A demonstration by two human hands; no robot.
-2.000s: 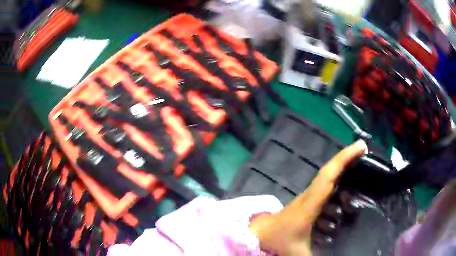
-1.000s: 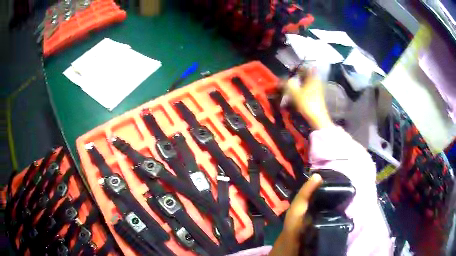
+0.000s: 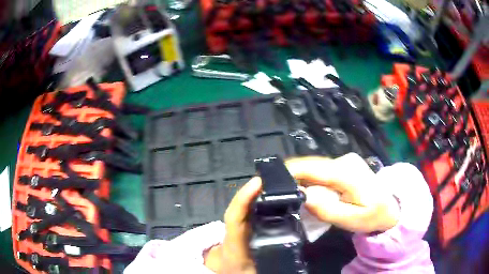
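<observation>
My left hand is at the bottom centre, its fingers around the side of a stack of black smartwatches. The top watch shows a glossy edge, with a black strap standing up from it. My right hand is at the stack's right side, fingertips against the strap and case. A white wipe shows under the right fingers. The dark foam tray lies behind the hands. Its left pockets hold nothing; several watches with long straps lie across its right part.
An orange-red tray of watches stands at left, another at right, more at the back. A white machine, a silver metal frame, crumpled wipes and a small cream bottle are beyond the foam tray.
The view has swung from the left tray back to the foam tray. My right hand has come from the white papers to the stack, now with a wipe. My left hand still holds the stack.
</observation>
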